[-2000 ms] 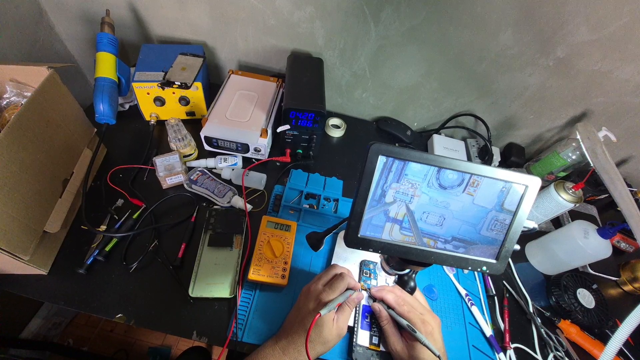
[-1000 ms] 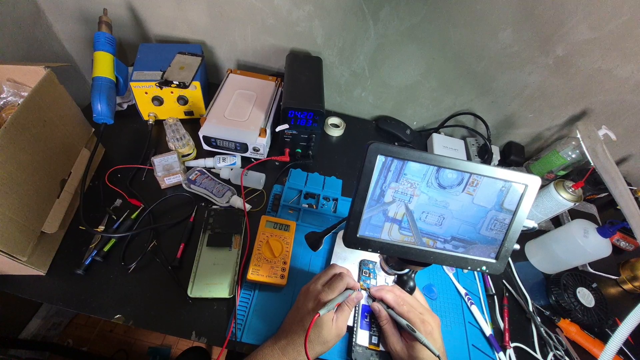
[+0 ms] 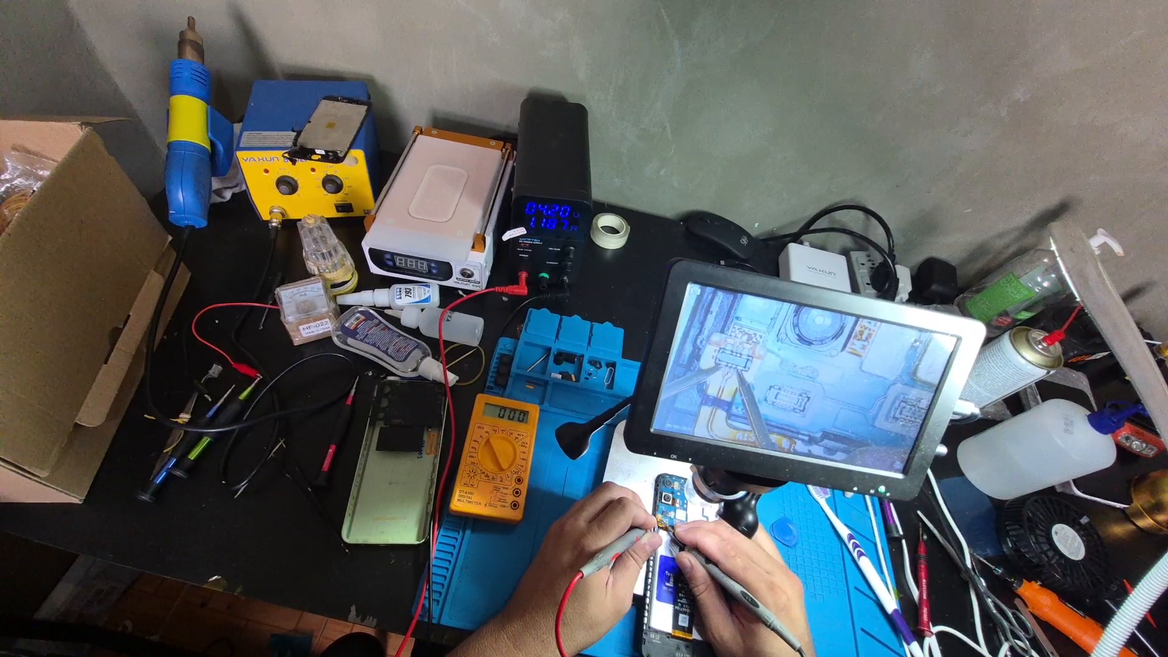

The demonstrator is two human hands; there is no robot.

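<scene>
An opened smartphone [image 3: 672, 593], its circuit board exposed at the upper end, lies under a digital microscope with a screen [image 3: 803, 374]. My left hand [image 3: 593, 557] is closed on a grey test probe [image 3: 613, 551] with a red lead. Another grey test probe [image 3: 744, 593] is held in my right hand [image 3: 748, 570]. Both probe tips point at the board, and two pointed tips show on the screen near a small connector. Whether they touch it cannot be told. A yellow digital multimeter [image 3: 493, 456] stands left of my hands, its display lit with zeros.
A blue silicone mat [image 3: 484, 584] lies beneath the work. Left are a phone back cover [image 3: 394, 474], screwdrivers [image 3: 205, 438] and a cardboard box [image 3: 82, 319]. A power supply [image 3: 547, 173] stands behind. Right are a toothbrush [image 3: 858, 557], a small fan [image 3: 1054, 543] and a plastic bottle [image 3: 1036, 449].
</scene>
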